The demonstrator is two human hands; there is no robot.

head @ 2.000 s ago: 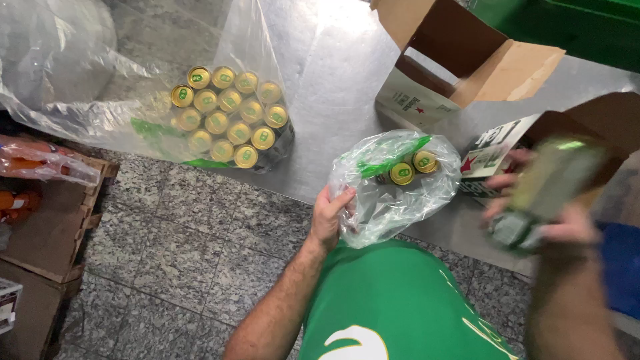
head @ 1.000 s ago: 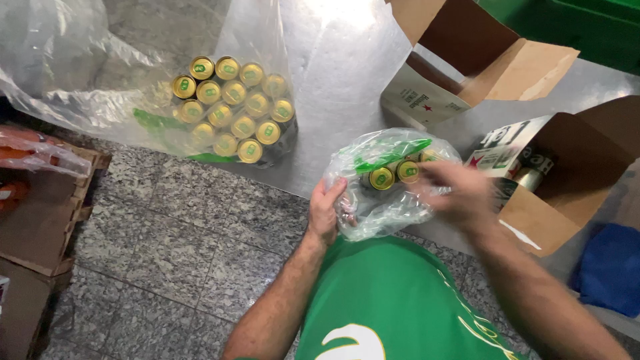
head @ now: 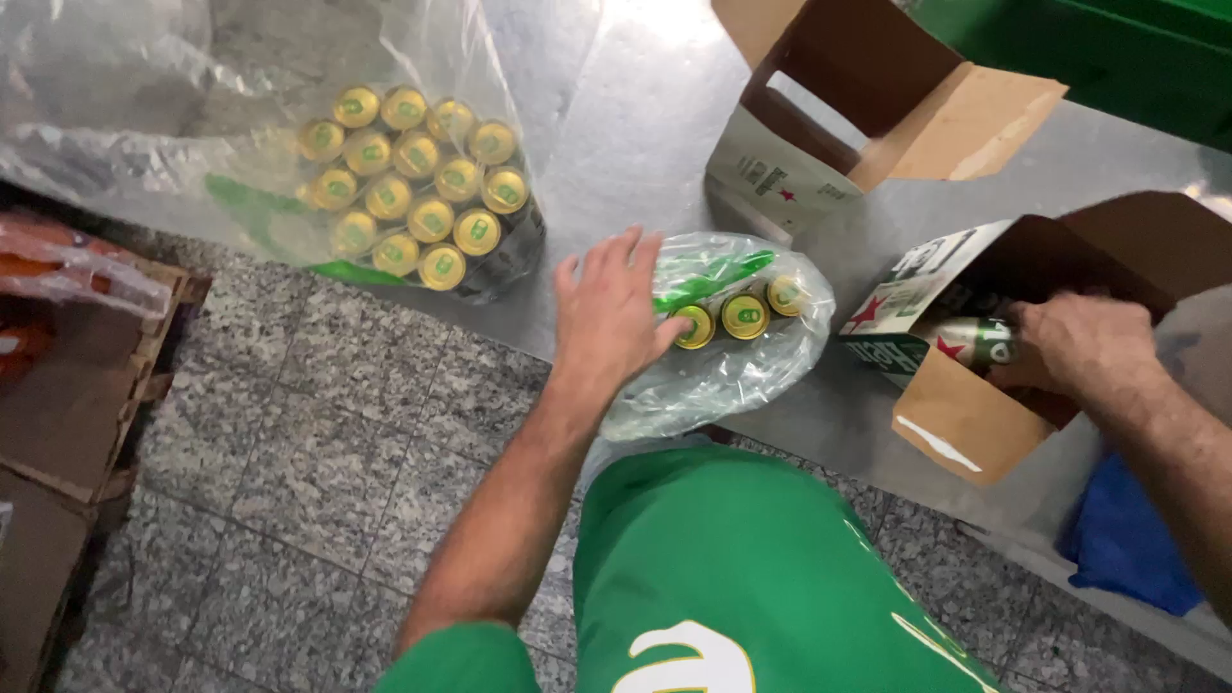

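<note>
My left hand (head: 611, 313), fingers spread, rests at the left rim of a clear plastic bag (head: 722, 385), its thumb by one of three gold-topped cans (head: 745, 316) standing inside. My right hand (head: 1083, 346) reaches into an open Heineken cardboard carton (head: 895, 289) lying on its side, its fingers on a silver and green Heineken can (head: 972, 344); the fingertips are partly hidden. To the left, a larger clear plastic bag (head: 500, 72) with green print holds several upright gold-topped cans (head: 417, 154) packed together.
Another opened Heineken carton (head: 789, 164) stands at the metal table's (head: 626, 125) back, near a green crate (head: 1136, 58). A blue cloth or bag (head: 1136, 539) is at the right edge. Cardboard boxes (head: 67, 385) with orange items stand at left, beside the granite-tiled floor (head: 289, 462).
My right hand has moved from the small bag into the right carton. My left hand has shifted from gripping the bag's edge to lying with fingers spread at its left rim.
</note>
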